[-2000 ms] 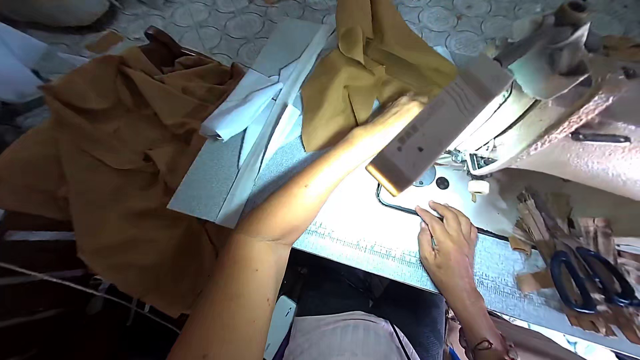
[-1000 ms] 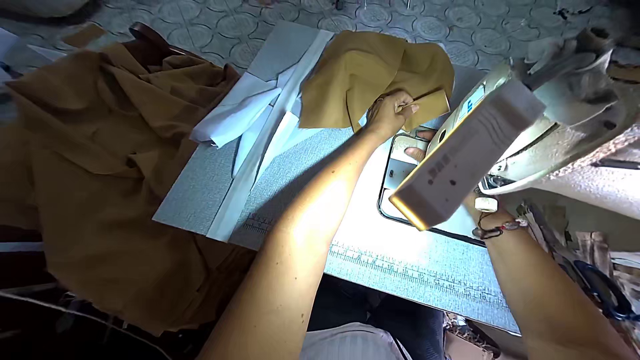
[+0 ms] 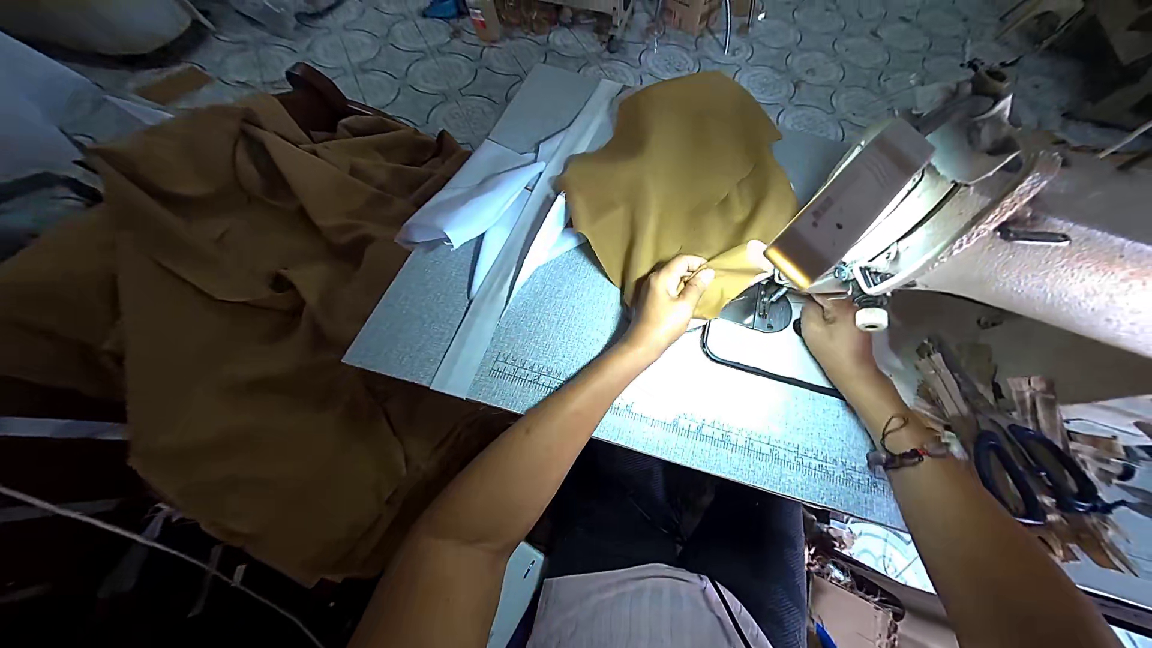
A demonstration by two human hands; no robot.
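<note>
An olive-brown cloth piece (image 3: 688, 171) lies spread on the sewing table (image 3: 576, 315), left of the sewing machine (image 3: 864, 207). My left hand (image 3: 670, 301) pinches its near edge between thumb and fingers, just left of the needle area. The metal needle plate (image 3: 769, 310) shows between my two hands. My right hand (image 3: 837, 333) is on the far side of the plate, beside the white knob (image 3: 871, 319) below the machine head. Its fingertips are partly hidden behind the machine, so whether it holds anything cannot be made out.
Brown fabric (image 3: 270, 297) hangs in a large heap at the left. White cloth (image 3: 477, 207) lies near the table's left part. Dark-handled scissors (image 3: 1035, 472) rest among fabric scraps (image 3: 958, 387) at the right. A printed ruler scale (image 3: 720, 436) runs along the near table edge.
The olive-brown cloth, bunched and folded before, now lies more spread out, with its near edge at the machine. My left hand has come nearer the table's front edge, holding that edge.
</note>
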